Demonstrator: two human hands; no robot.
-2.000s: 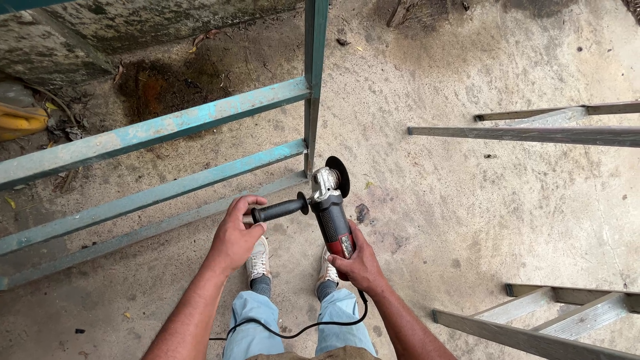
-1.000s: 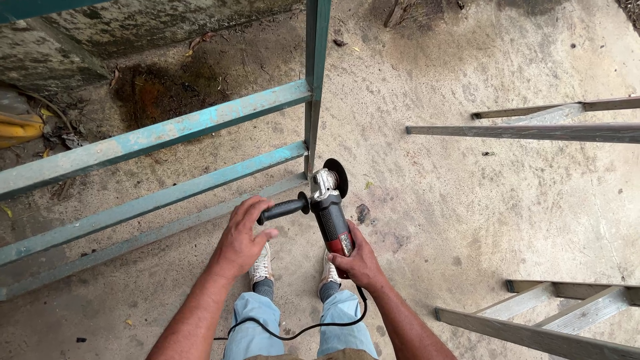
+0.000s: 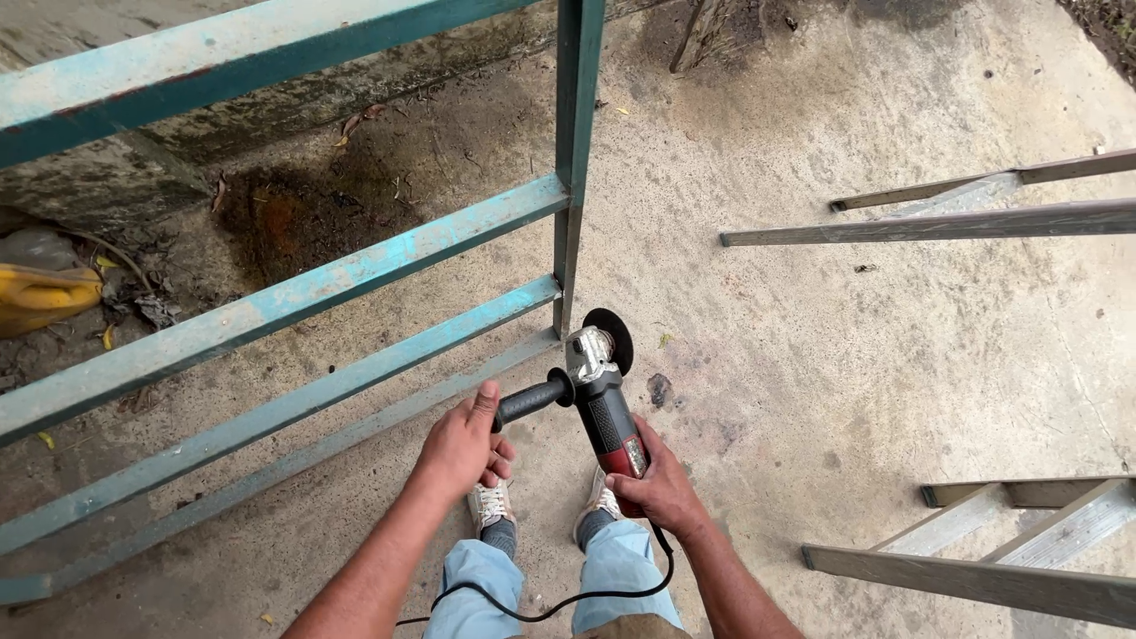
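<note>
My right hand grips the red and black body of a corded angle grinder. The tool's metal head and dark disc point away from me, close to the foot of a teal metal frame's upright post. Its black side handle sticks out to the left. My left hand is at the outer end of that handle, thumb raised and fingers loosely curled below; whether it bears on the handle I cannot tell. The black power cord loops across my legs.
Painted rails of the teal frame cross the left side. Metal ladder-like legs reach in at the upper right, and more at the lower right. A yellow object lies by the concrete wall. My shoes stand on the stained concrete floor.
My left hand was at the side handle's end, then opened with spread fingers above it, and is now lower with fingers curled. My right hand keeps its grip on the grinder.
</note>
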